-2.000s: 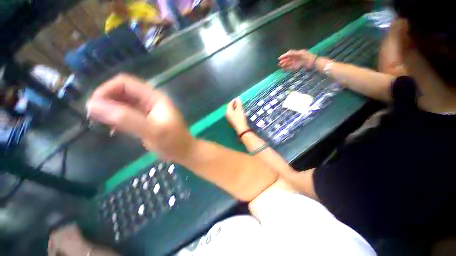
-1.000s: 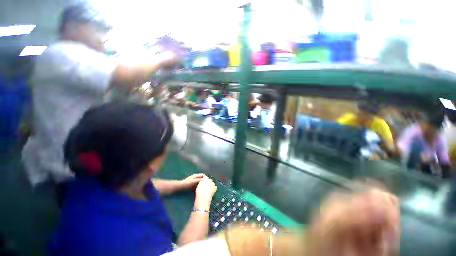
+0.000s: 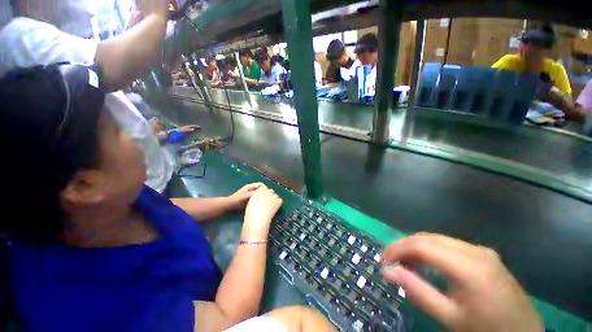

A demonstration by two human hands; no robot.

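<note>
My right hand comes in from the lower right above the tray's right part. Its thumb and forefinger are bent with their tips close together; blur hides whether a small piece is between them. A clear blister tray lies on the bench, with rows of small dark modules, several with a white square on top. A bare forearm with a white sleeve, seemingly my left, shows at the bottom edge; my left hand is out of the picture.
A person in blue sits close at left, hands together beside the tray. Another in white is behind. A green post rises past the green raised edge. Beyond runs a dark conveyor, with more people across it.
The view has swung from the neighbour in black to the neighbour in blue and then lower. The blurred hand of one second ago is gone; a hand with bent fingers now shows above the tray.
</note>
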